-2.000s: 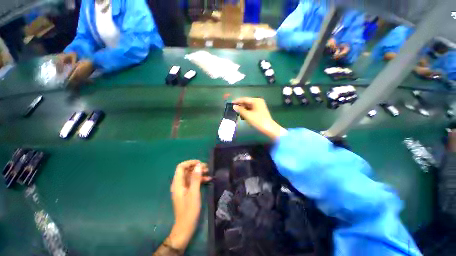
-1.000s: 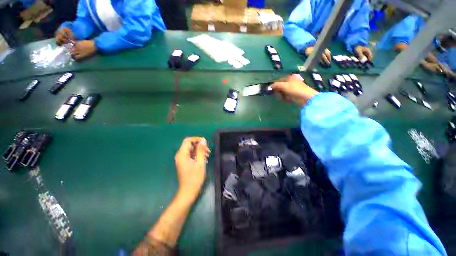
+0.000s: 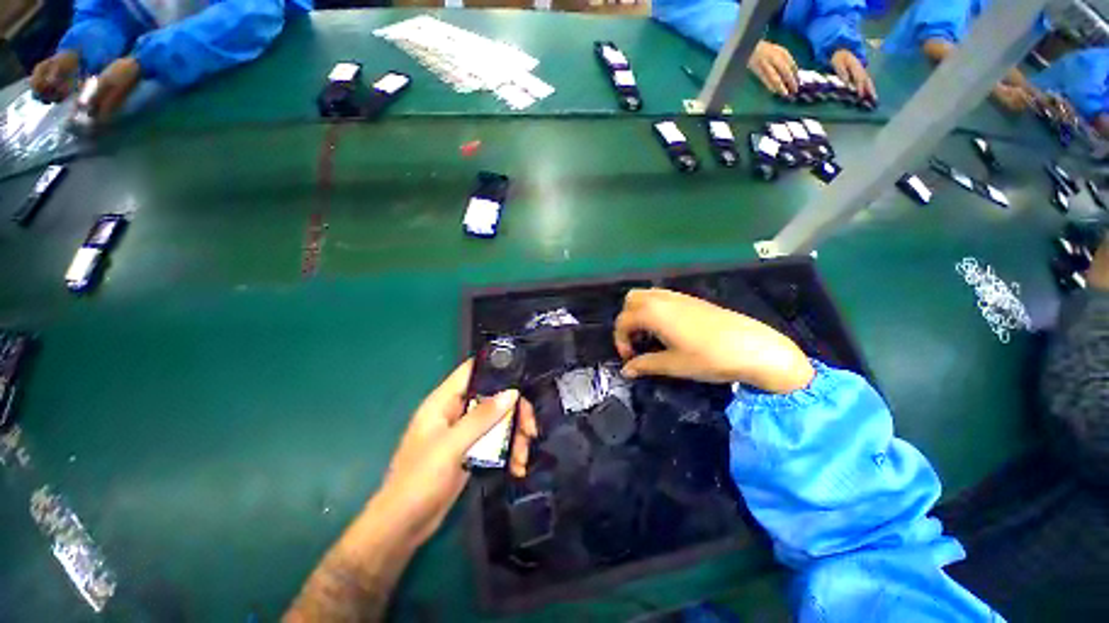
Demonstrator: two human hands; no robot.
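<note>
My left hand (image 3: 426, 456) holds a black handset (image 3: 496, 420) upright over the left edge of the black parts tray (image 3: 480, 548). The handset has a white patch on its lower half and a round detail near its top. My right hand (image 3: 681, 341) is over the tray with fingers bent down among dark, squarish small parts (image 3: 608, 422). A shiny clear part (image 3: 584, 389) lies just below its fingertips. Whether the right fingers grip a part cannot be told.
A single handset (image 3: 484, 205) lies on the green belt beyond the tray. More handsets (image 3: 791, 144) lie at the right, near a slanted metal post (image 3: 906, 134). Small white rings (image 3: 995, 298) lie at far right. Other workers' hands are across the bench. A fanned white pile (image 3: 468, 59) lies there.
My left hand has taken hold of a handset and turned it up. My right hand has come back from the belt to the tray, without the handset it held. The view has shifted.
</note>
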